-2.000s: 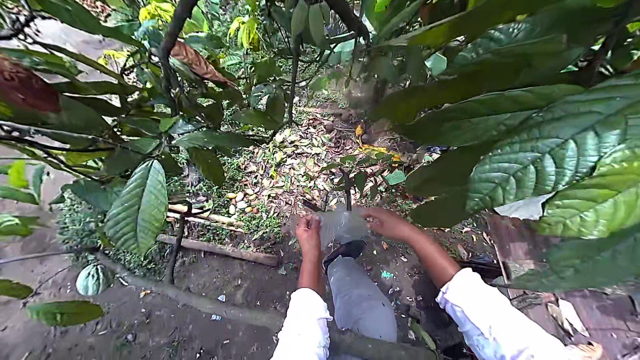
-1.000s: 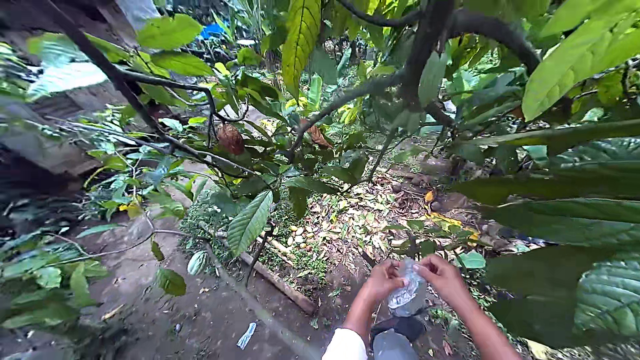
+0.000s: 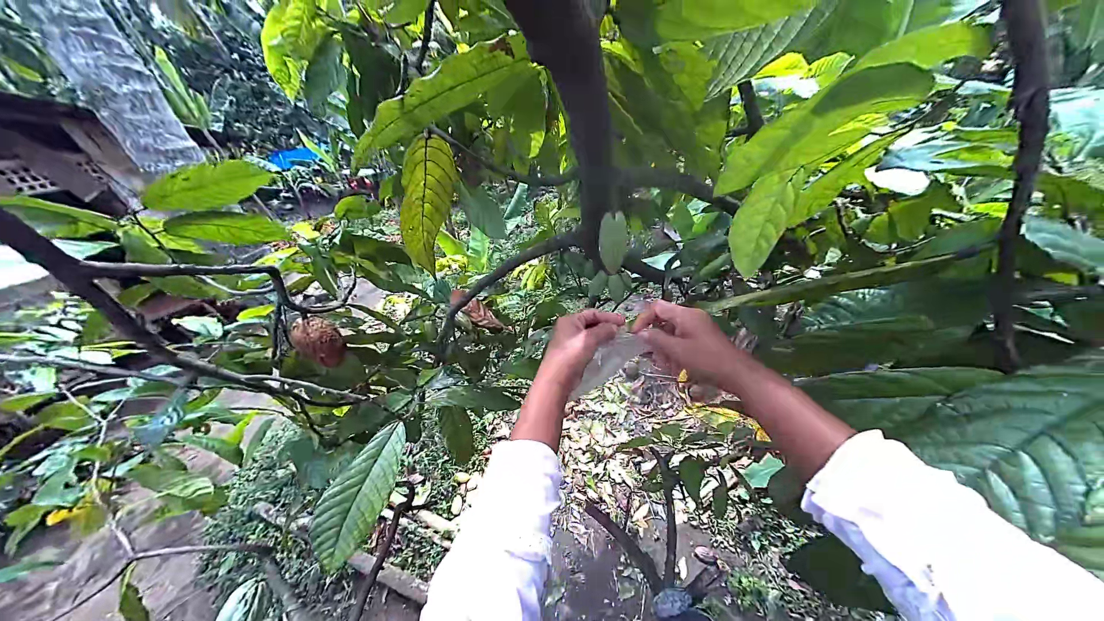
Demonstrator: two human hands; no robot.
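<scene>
Near the middle of the view, my left hand (image 3: 576, 341) and my right hand (image 3: 690, 343) pinch the upper edge of a clear plastic bag (image 3: 606, 364), their fingertips close together. The bag hangs thin and see-through between them. Just above my hands, small green cacao pods (image 3: 613, 243) hang from a dark branch (image 3: 580, 112). Both forearms are in white sleeves.
A brown, shrivelled pod (image 3: 318, 341) hangs at the left among thin branches. Large green leaves (image 3: 1018, 448) crowd the right side. Dry leaf litter (image 3: 617, 440) covers ground below. A low roofed structure (image 3: 65, 159) stands at the upper left.
The view has tilted up. My hands have risen from low over the ground to just below the small green pods, with the plastic bag still between them.
</scene>
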